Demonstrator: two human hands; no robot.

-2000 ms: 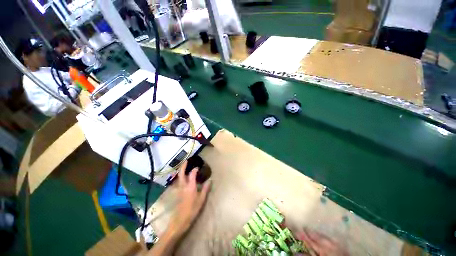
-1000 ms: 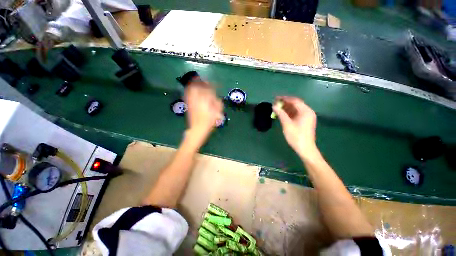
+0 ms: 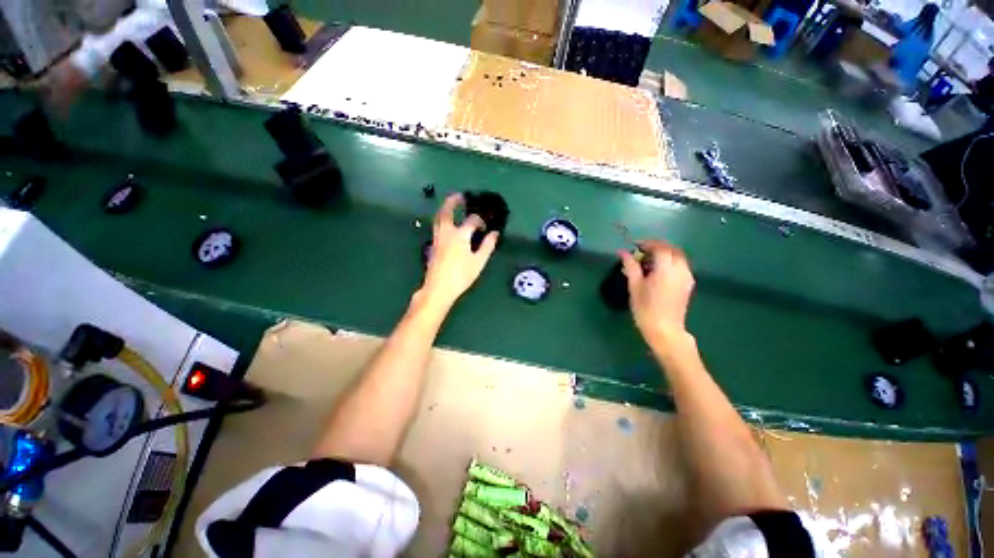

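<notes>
My left hand [image 3: 460,253] has its fingers on a black housing [image 3: 487,214] on the green belt. My right hand [image 3: 661,288] is over a second black housing [image 3: 616,289], with a small green battery cell [image 3: 645,261] and a thin lead at its fingertips; the hand partly hides both. White-faced end caps [image 3: 560,234] lie on the belt between my hands. A heap of green battery cells [image 3: 512,519] lies on the cardboard bench [image 3: 523,409] in front of me.
A white control unit [image 3: 65,294] with gauge and red-lit switch stands at left. More black housings [image 3: 311,174] and end caps [image 3: 215,246] lie on the belt. Cardboard [image 3: 561,104] and a clear tray [image 3: 877,164] are beyond it. Another person's arm shows at upper left.
From reaching at the bench two seconds ago, both hands have moved out over the belt. Since one second ago, my left hand has reached the housing; my right hand has moved over another one.
</notes>
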